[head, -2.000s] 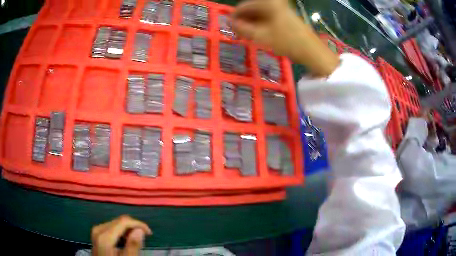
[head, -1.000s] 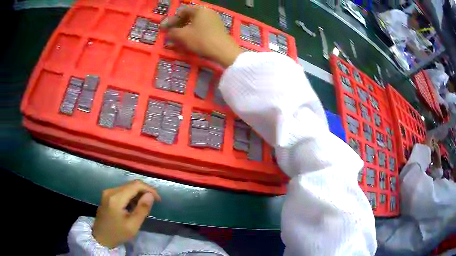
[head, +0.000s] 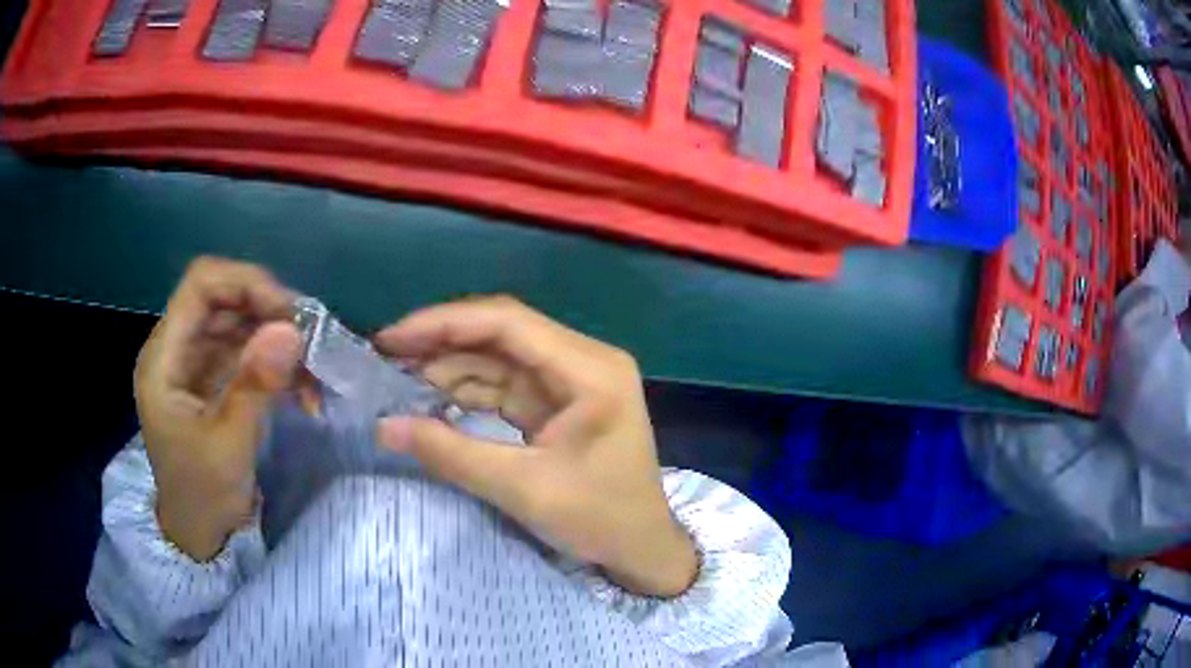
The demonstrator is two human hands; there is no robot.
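A grey metal link strip [head: 363,375] is stretched between my two hands over my lap, partly blurred. My left hand [head: 225,379] grips its brighter, shiny end between thumb and fingers. My right hand [head: 529,431] holds the other end between thumb and fingers, and a bit of strip shows beneath its fingers. Beyond the hands, the red compartment tray [head: 431,154] lies stacked on another. Its front pockets hold folded grey bands [head: 594,52], mostly in pairs. The tray's far part is out of the picture.
The green bench edge [head: 731,342] runs between my hands and the trays. A blue bin [head: 986,163] with loose silvery pieces stands right of the stack. More red trays [head: 989,342] lie further right. Another person's white sleeve [head: 1110,450] shows at the right, with blue crates below.
My right hand has come back from the tray's far pockets to my lap. Both hands now hold a strip. The view has tilted down towards the bench's near edge.
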